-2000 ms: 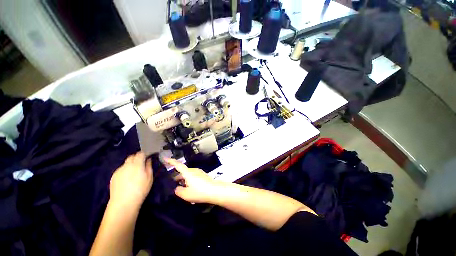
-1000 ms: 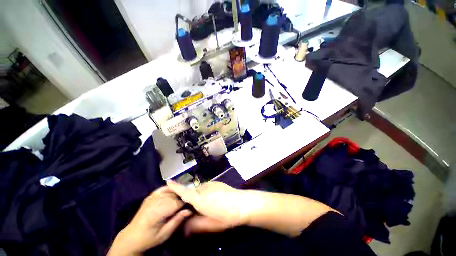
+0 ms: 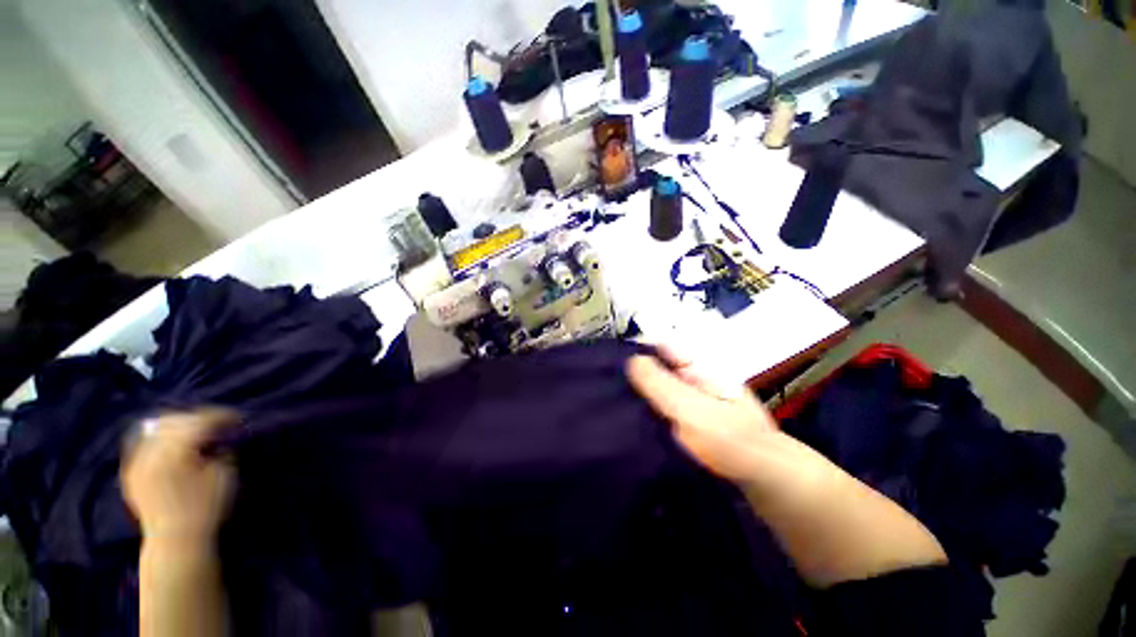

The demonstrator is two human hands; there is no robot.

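Note:
A dark navy garment piece [image 3: 523, 436] is stretched between my hands in front of the overlock machine [image 3: 536, 292] and hides its needle area. My left hand [image 3: 181, 473], blurred, is closed on the cloth at the left, over the garment pile [image 3: 268, 342]. My right hand [image 3: 710, 417] grips the upper right edge of the cloth, near the front edge of the white table [image 3: 791, 326].
A basket with a red rim [image 3: 899, 361] holds dark cloth at the right. Thread cones [image 3: 688, 97] stand behind the machine. Small tools [image 3: 735, 276] lie right of it. Grey cloth [image 3: 916, 137] drapes over the far right table. A small upright picture-like rectangle [image 3: 614, 154] stands behind.
My hands were together below the machine and have moved apart, left hand to the left and right hand to the right. The garment piece is now raised and spread between them.

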